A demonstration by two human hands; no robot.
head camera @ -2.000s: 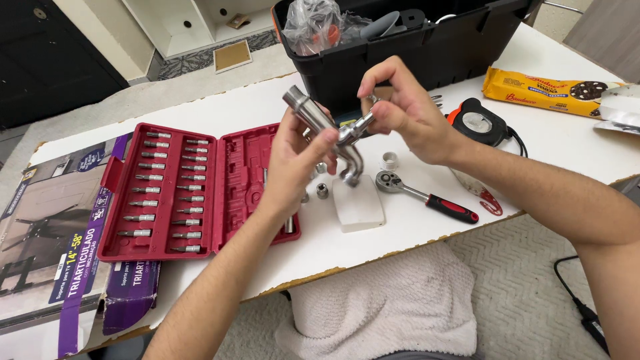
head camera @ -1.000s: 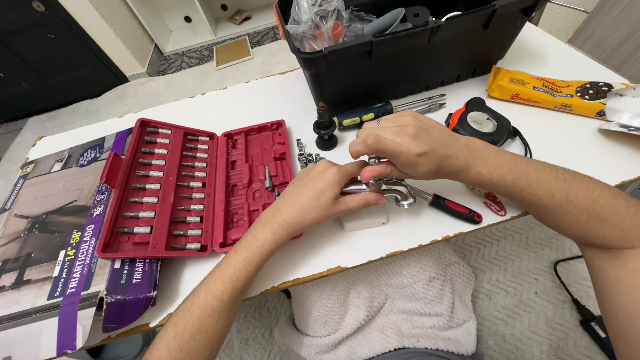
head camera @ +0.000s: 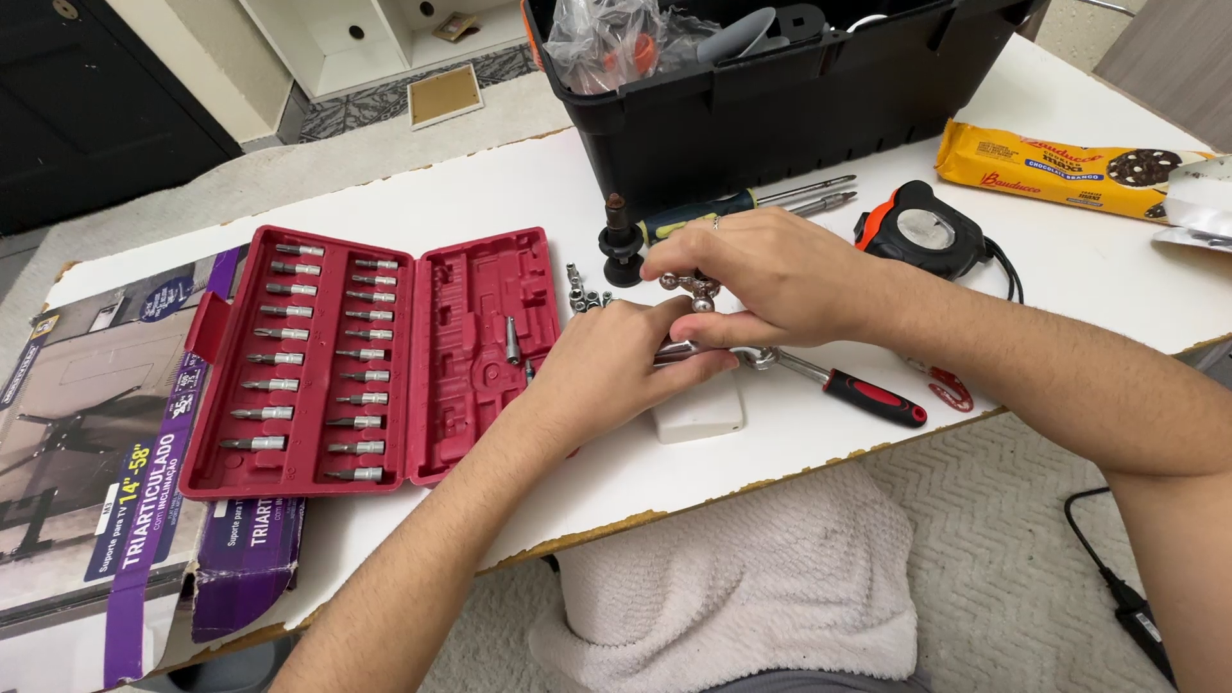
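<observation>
My left hand [head camera: 626, 356] is closed around the body of a chrome faucet [head camera: 677, 352], low over a white block [head camera: 701, 409]. My right hand [head camera: 770, 274] grips the faucet's cross-shaped handle [head camera: 695, 287] from above; the fingers hide much of it. A ratchet wrench [head camera: 871, 397] with a black and red grip lies just right of the faucet's spout. Several small sockets [head camera: 587, 296] stand behind my left hand, near a black plastic part [head camera: 620, 245]. The red socket case [head camera: 414, 366] lies open on the left, with rows of bits in it.
Behind my hands are screwdrivers [head camera: 703, 214] and a large black toolbox [head camera: 770, 115]. A tape measure [head camera: 919, 231] and a yellow cookie packet [head camera: 1059, 173] lie at right. A cardboard box [head camera: 106, 423] is at far left. The table's chipped front edge [head camera: 616, 527] runs close below my hands.
The faucet, held up and tilted two seconds ago, is now low over the white block. My right hand has come down onto its handle, and the black part and screwdrivers show behind.
</observation>
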